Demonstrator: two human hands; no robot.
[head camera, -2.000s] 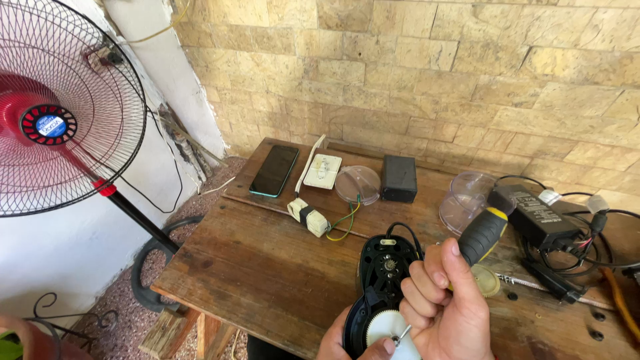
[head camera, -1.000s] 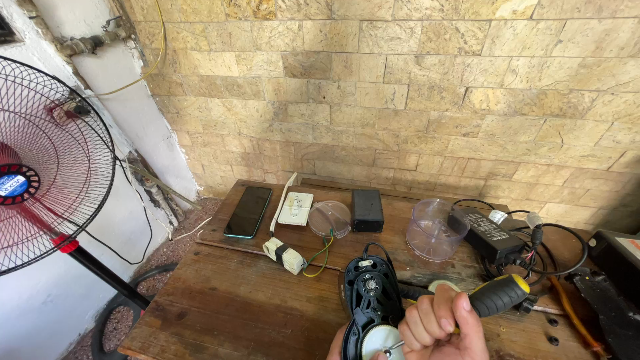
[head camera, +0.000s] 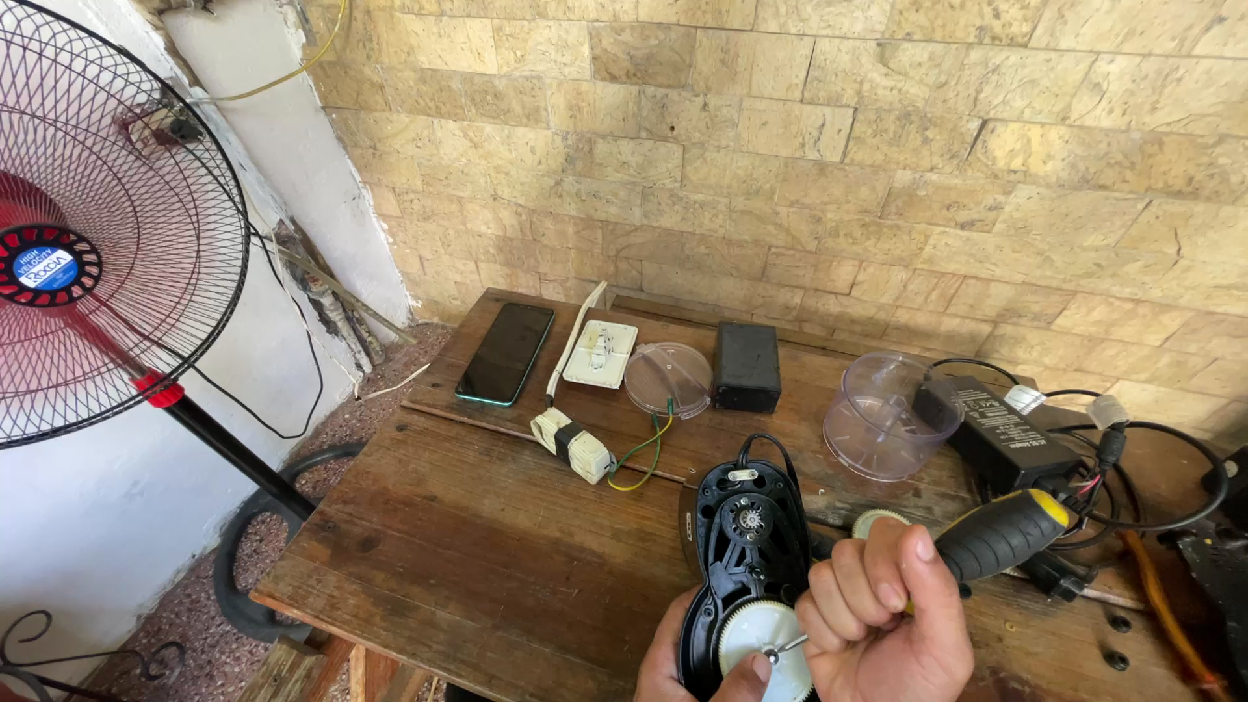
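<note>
My left hand (head camera: 673, 648) holds the lower end of a black plastic gear housing (head camera: 717, 575), its thumb near the hub of a large white plastic gear (head camera: 767, 643). My right hand (head camera: 882, 619) is closed around a screwdriver (head camera: 1004, 534) with a black and yellow handle. The screwdriver's metal shaft reaches the middle of the white gear. The housing's upper part shows a small metal pinion (head camera: 750, 519) and a black cable loop. A second pale gear (head camera: 877, 522) lies on the bench just behind my right hand, partly hidden.
On the wooden bench (head camera: 468, 546) lie a smartphone (head camera: 505, 353), a white switch plate (head camera: 600, 354), a taped connector (head camera: 572, 446), a clear lid (head camera: 668, 380), a black box (head camera: 747, 367), a clear round container (head camera: 892, 417) and a power adapter (head camera: 994, 434) with cables. A pedestal fan (head camera: 117, 224) stands left.
The screwdriver handle, more upright two seconds ago, now leans far to the right, with its tip still at the white gear. The view has shifted.
</note>
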